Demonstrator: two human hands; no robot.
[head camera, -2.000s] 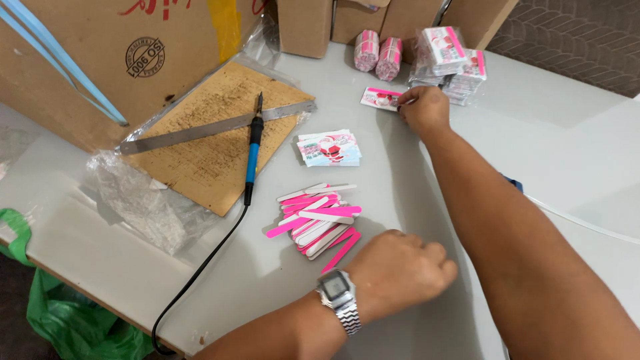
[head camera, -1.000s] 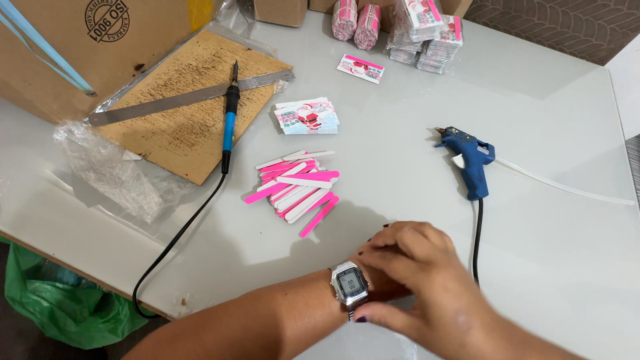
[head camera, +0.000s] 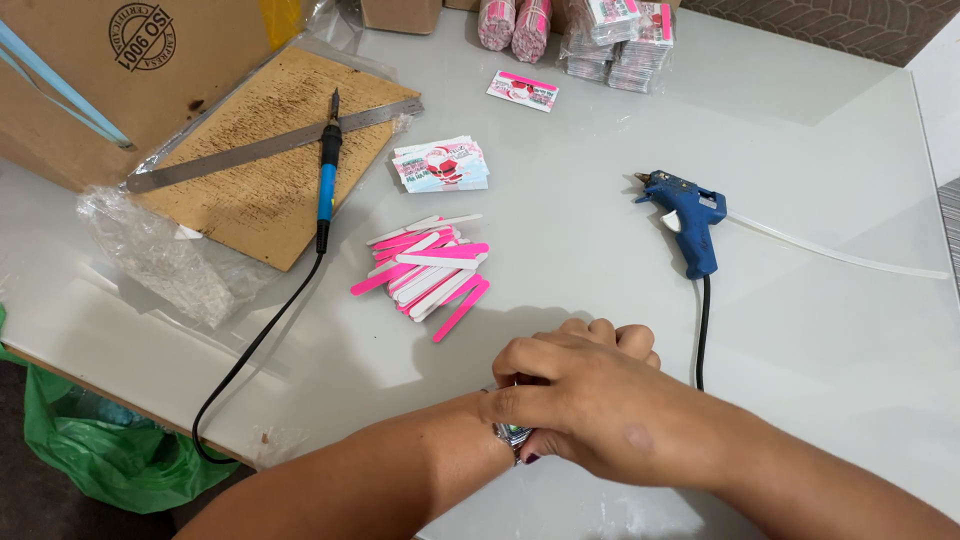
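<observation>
My right hand reaches across my left wrist, its fingers and thumb around the metal wristwatch, which is mostly covered. Behind it, my left hand shows only knuckles, fingers curled; whether it holds anything is hidden. Beyond the hands lies a loose pile of pink and white nail files. A stack of printed Santa cards sits above the pile. Farther back, one card with a pink file lies alone. To the right rests a blue hot glue gun with a long glue stick in it.
A soldering iron and a steel ruler lie on a scorched board at left, beside crumpled clear plastic. Bundled files, bagged card packs and cardboard boxes stand behind. A green bag hangs below the table edge.
My right hand has come back from the single card at the rear to my left wrist, and its fingers now cover the watch. The glue gun, earlier behind my right arm, is visible.
</observation>
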